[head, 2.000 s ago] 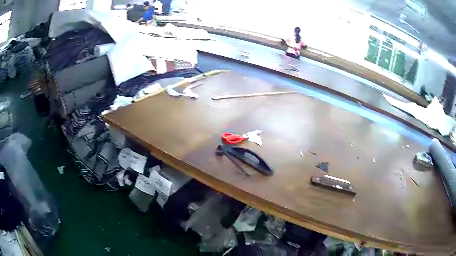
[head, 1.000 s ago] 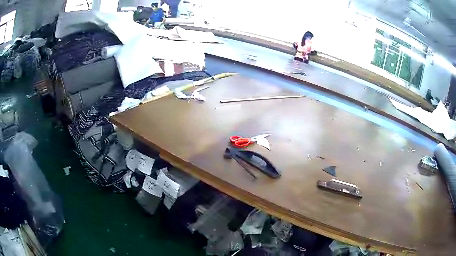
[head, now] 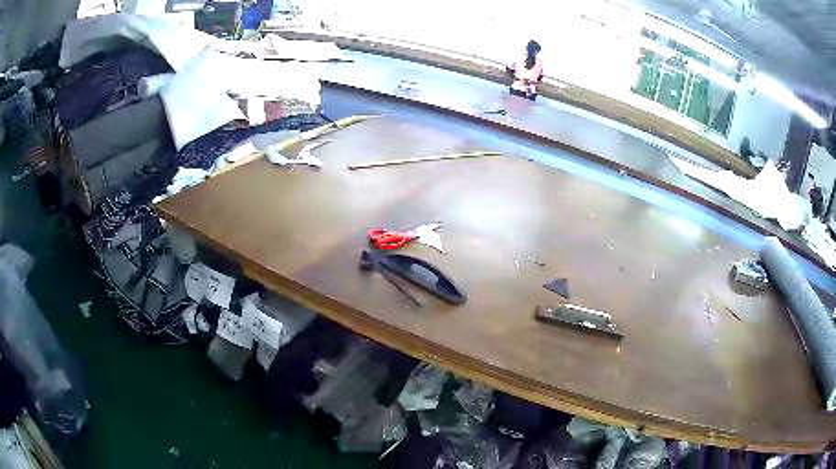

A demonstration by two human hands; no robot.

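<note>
Neither of my hands is in the picture. Nearest in front of me is a long brown table [head: 477, 211]. Shears with red handles [head: 391, 239] lie on it, their blades beside or under a white scrap. A black curved-handled tool [head: 417, 278] lies just nearer to me. A small dark bar [head: 578, 321] lies to its right, with a small dark triangular scrap [head: 556, 288] behind it. A long thin pale strip, perhaps a ruler [head: 425, 160], lies toward the back.
Bundles with white paper labels [head: 209, 284] are under the table. Fabric rolls [head: 119, 137] are stacked at the left, above a littered green floor [head: 137, 403]. A grey roll [head: 799, 311] lies at the table's right end. A person [head: 526, 70] is at a far table.
The view has shifted: the table and its tools first moved right and down in the frame, then left and up. The things on the table keep their places.
</note>
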